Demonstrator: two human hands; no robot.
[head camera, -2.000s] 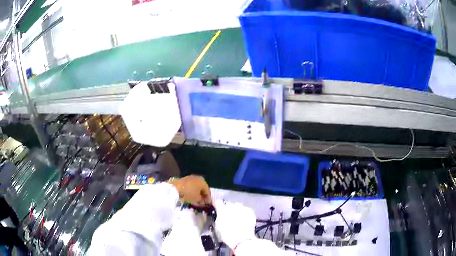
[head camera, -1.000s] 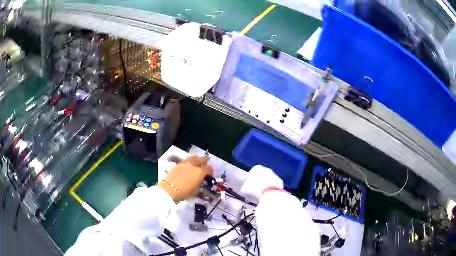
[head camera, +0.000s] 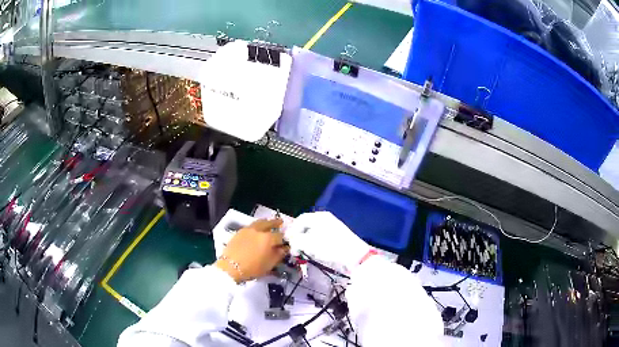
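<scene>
My left hand, bare with a thin bracelet, is at the upper left end of the white fixture board. Its fingertips meet my right hand, which wears a white glove with a red band at the wrist. What the fingers hold, if anything, is hidden. A small red-marked part shows just below the fingertips. A black wire harness with branches and small black blocks lies across the board, partly covered by my right sleeve.
A black dispenser with coloured buttons stands left of the board. Behind the board are an empty blue tray and a blue tray of small parts. An aluminium rail holds an instruction sheet. Wrapped bundles lie left.
My gloved right hand has moved left to meet my left hand. My left hand has stayed nearly in place. The view has shifted slightly.
</scene>
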